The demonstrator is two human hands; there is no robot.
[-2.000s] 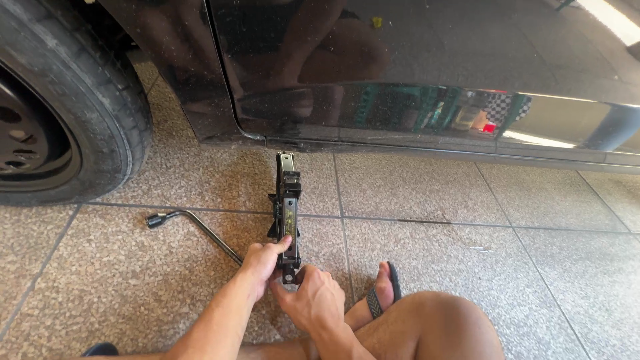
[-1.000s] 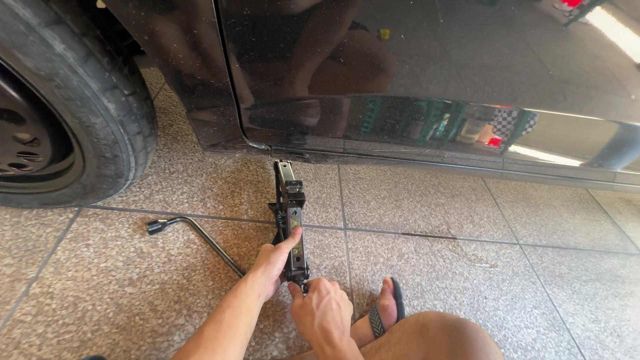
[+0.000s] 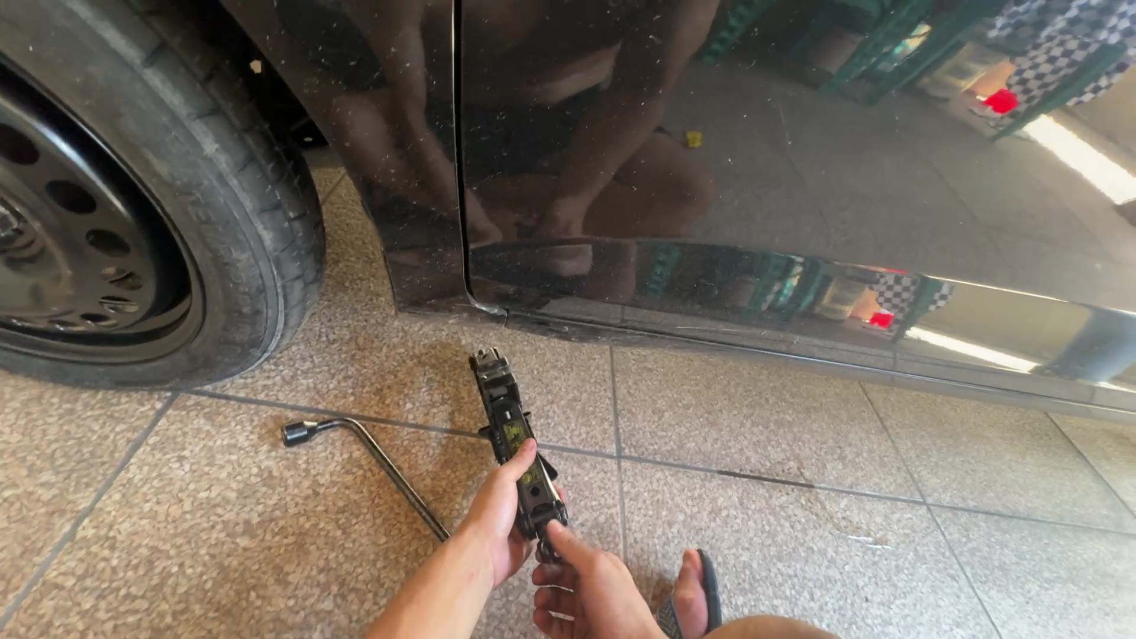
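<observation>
A black scissor jack (image 3: 510, 426), folded flat with yellow marks on it, is held just in front of the car's lower sill. My left hand (image 3: 501, 510) grips its body near the lower end, thumb on top. My right hand (image 3: 586, 581) is at the near end, its thumb against the jack's end fitting and its fingers curled below; how firmly they hold is partly hidden. An L-shaped lug wrench (image 3: 382, 457) with a black socket lies on the tiled floor to the left of the jack, its lower end hidden behind my left forearm.
The dark car's door (image 3: 754, 195) and sill (image 3: 710, 342) stretch across the top. A tire (image 3: 257, 222) on a black steel wheel (image 3: 115, 240) stands at the left. My sandaled foot (image 3: 692, 595) rests on the floor at the lower right.
The jack's far end has drawn back from the sill, leaving visible floor between them, and the jack now tilts leftward. Both hands remain on it. The lug wrench still lies on the floor.
</observation>
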